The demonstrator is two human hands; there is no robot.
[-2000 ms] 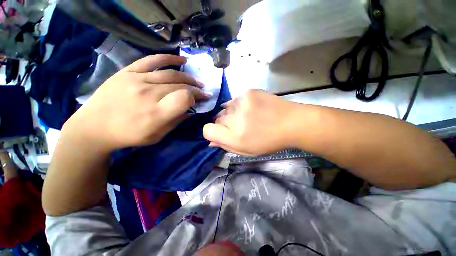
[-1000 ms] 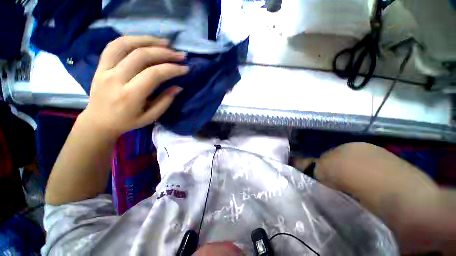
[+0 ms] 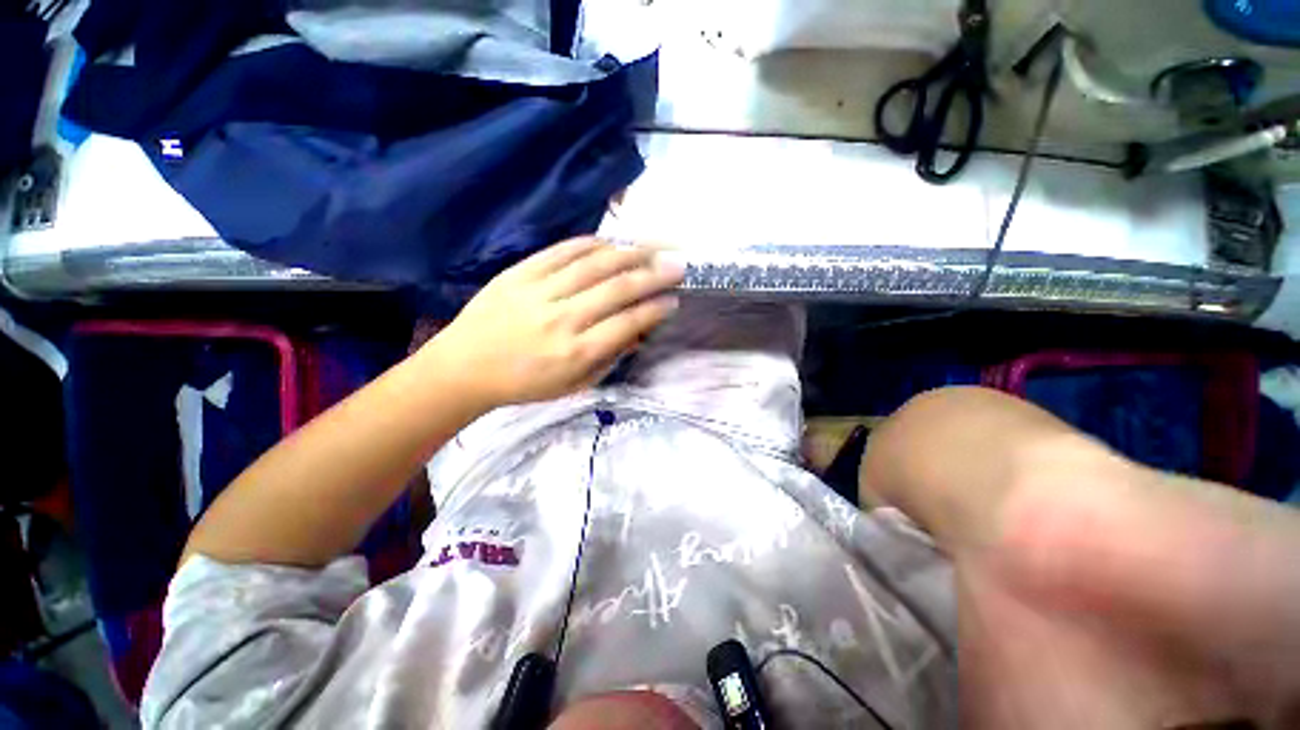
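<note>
A navy garment (image 3: 385, 200) with light grey panels (image 3: 442, 40) lies bunched on the left part of the white table, its lower edge reaching the table's front edge. A tiny white label shows on its left side. My left hand (image 3: 578, 317) is at the table's front edge, just below and right of the cloth, palm down with fingers extended and slightly apart. Nothing shows held in it. My right arm is bent and blurred, close to the camera at the right; my right hand is out of the picture.
Black scissors (image 3: 937, 107) lie right of the garment near the machine bed. The table's silvery ruler-like front edge (image 3: 855, 274) crosses the view. Maroon-rimmed bins with navy cloth stand below on the left (image 3: 290, 378) and right (image 3: 1019, 374). A blue object (image 3: 1262, 17) shows at the top right.
The garment has come away from the needle area and now lies at the left. My left hand has let go of it and moved right and toward me. My right hand has left the picture.
</note>
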